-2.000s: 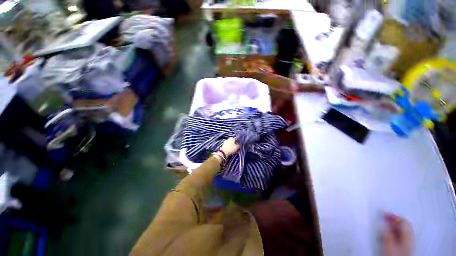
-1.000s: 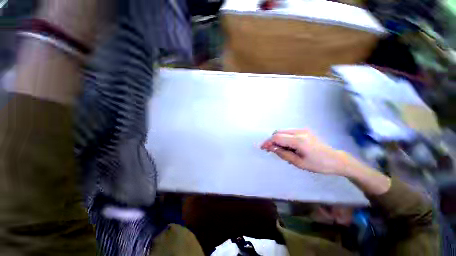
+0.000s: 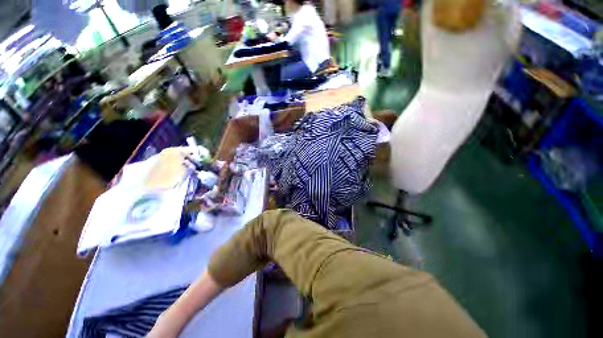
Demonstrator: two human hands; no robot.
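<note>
A dark shirt with thin white stripes [image 3: 132,313] lies at the near end of the white table, cut off by the bottom edge. My right hand [image 3: 164,326] reaches in over this cloth; only the wrist and the back part show, and the fingers are out of the picture. Whether it holds the cloth cannot be told. My left hand is not in view. A heap of striped shirts [image 3: 327,158] stands beyond the table's end, to the right.
Papers [image 3: 142,201] and small bottles and boxes [image 3: 215,181] lie on the table [image 3: 228,280]. A white dress form [image 3: 440,125] on a wheeled stand is at right. A brown-sided table [image 3: 49,241] is at left. A person in white [image 3: 309,36] sits further back.
The view has swung right, from the bin and fan, past the tabletop, to the shirt heap. Striped cloth now lies on the table. My left arm has left the view.
</note>
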